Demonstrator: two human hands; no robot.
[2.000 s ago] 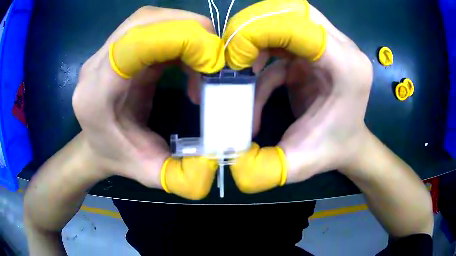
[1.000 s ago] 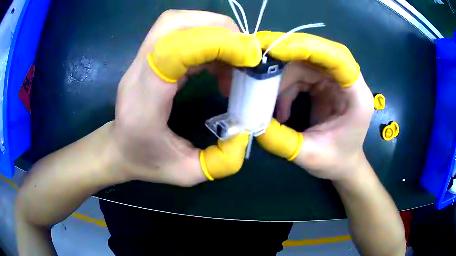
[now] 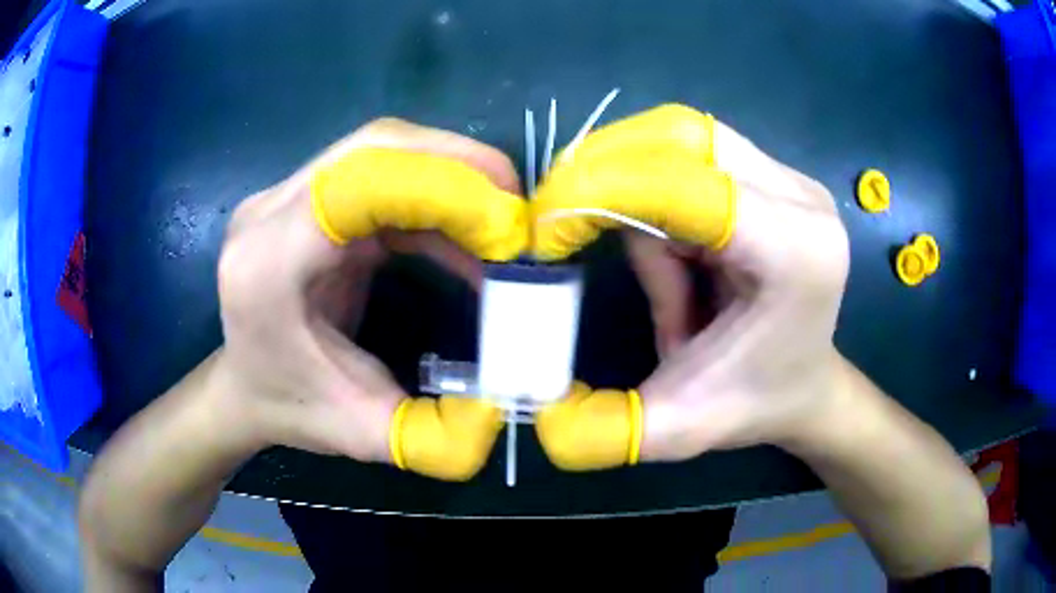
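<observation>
A white block in a clear plastic housing (image 3: 528,339) is held upright above the dark bench mat, between both hands. Its black end is at the top, where several thin white lead wires (image 3: 532,151) come out. A straight lead points down from the bottom. A clear tab (image 3: 448,375) sticks out to the left. My left hand (image 3: 336,301) and my right hand (image 3: 718,290), with yellow finger cots, hold the unit between index fingers at the top and thumbs at the bottom. The index fingertips hide part of the black end.
Spare yellow finger cots (image 3: 873,191) lie on the dark mat (image 3: 290,81) at the right. A blue bin (image 3: 64,232) stands at the left edge and another blue bin (image 3: 1036,220) at the right edge. Red pieces show near both sides.
The unit swung from a tilt a second ago back to nearly upright, and sits lower in view. The view has also shifted. Both hands keep their hold.
</observation>
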